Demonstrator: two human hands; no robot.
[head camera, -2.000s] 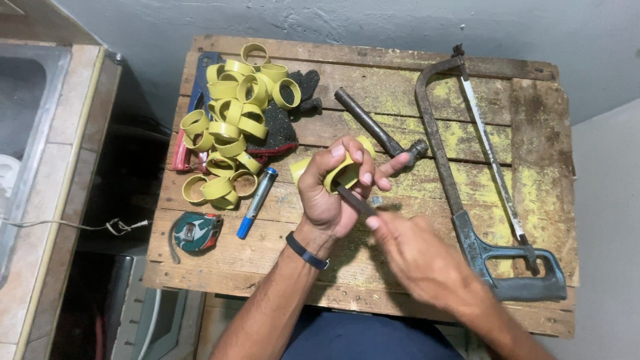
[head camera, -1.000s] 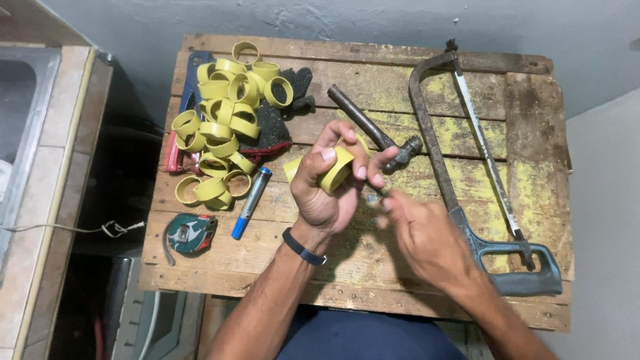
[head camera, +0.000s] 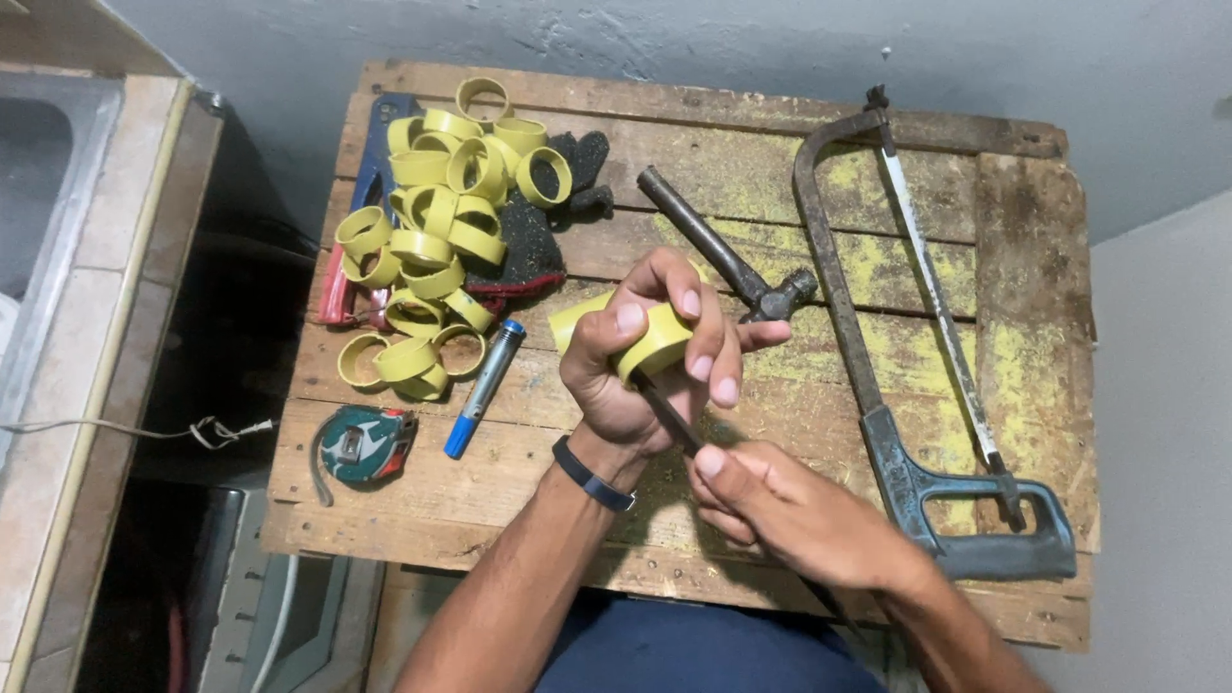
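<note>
My left hand (head camera: 654, 356), with a dark band on its wrist, holds a yellow plastic ring (head camera: 656, 342) between thumb and fingers. My right hand (head camera: 789, 510) grips a dark, narrow metal tool (head camera: 667, 414), which looks like a file; its tip meets the ring's lower edge and its other end shows below the hand. Behind my left hand, another yellow piece (head camera: 576, 320) lies on the wooden table (head camera: 462, 520). A ball-peen hammer (head camera: 717, 241) lies just beyond the fingers.
Many cut yellow rings (head camera: 421, 247) are heaped at the left on a dark glove (head camera: 525, 241). Nearer are a blue-capped marker (head camera: 484, 390) and a tape measure (head camera: 364, 446). A hacksaw (head camera: 842, 308) lies at the right among yellow shavings. A sink counter (head camera: 106, 226) stands far left.
The dark tool has shifted against the ring, and more of it shows between my hands than one second ago. My left hand keeps its hold on the ring.
</note>
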